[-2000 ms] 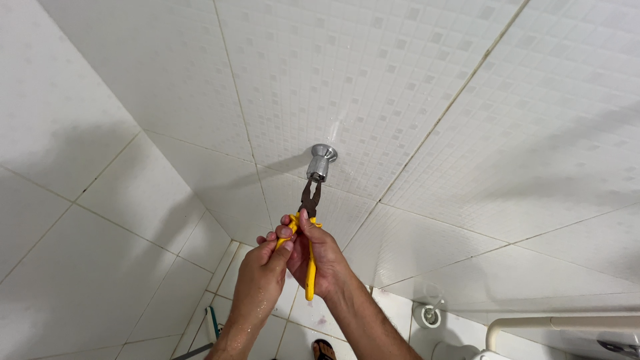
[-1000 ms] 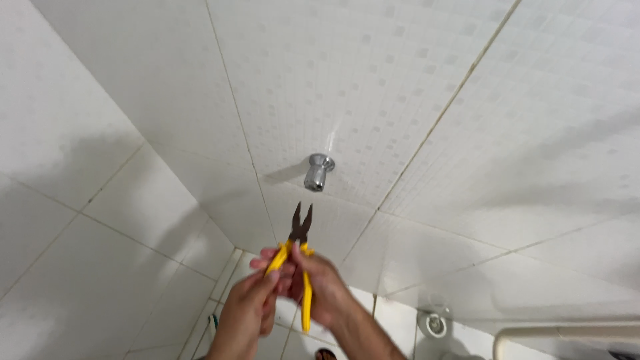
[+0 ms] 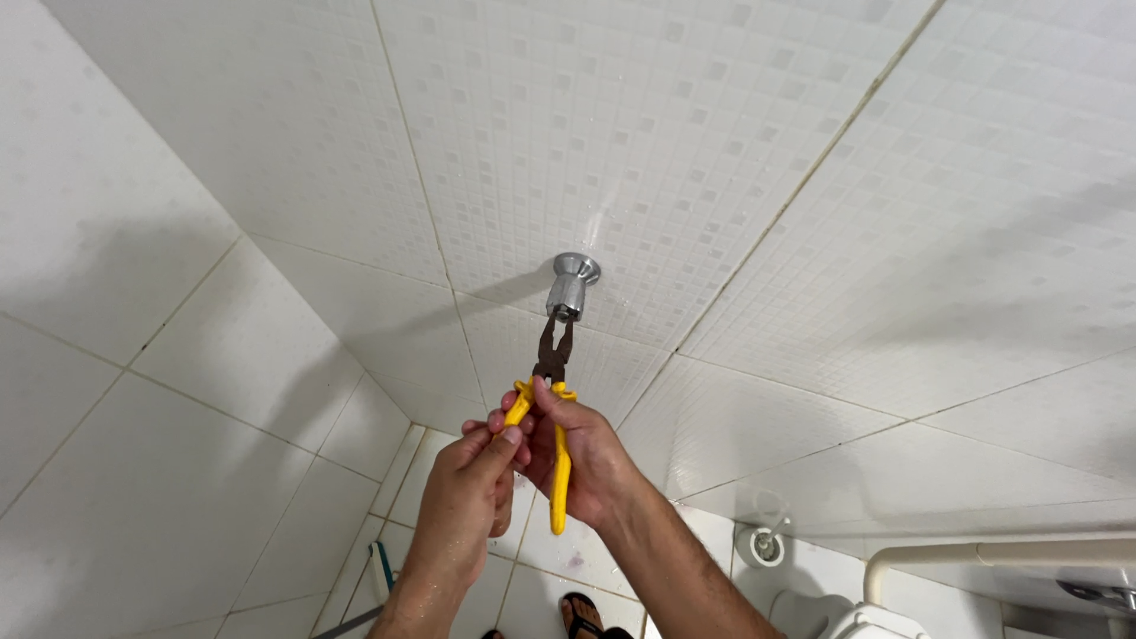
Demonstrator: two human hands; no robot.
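Note:
Both of my hands hold a pair of combination pliers with yellow handles and dark, rusty-looking jaws. My left hand grips the left handle, and my right hand is around the right one, thumb near the pivot. The handles are spread and the jaw tips, slightly apart, are at the lower end of a chrome valve fitting. That fitting projects from a round chrome flange on the tiled wall. Whether the tips press inside its end or on a small part there, I cannot tell.
At the lower right are a toilet brush in a white holder, a beige pipe and the white top of a fixture. A squeegee or broom head lies at the lower left. A sandaled foot is on the tiled floor.
One second ago the pliers were below the chrome fitting, clear of it, with jaws spread. Now both hands have brought the tips back up to its end, much as two seconds ago.

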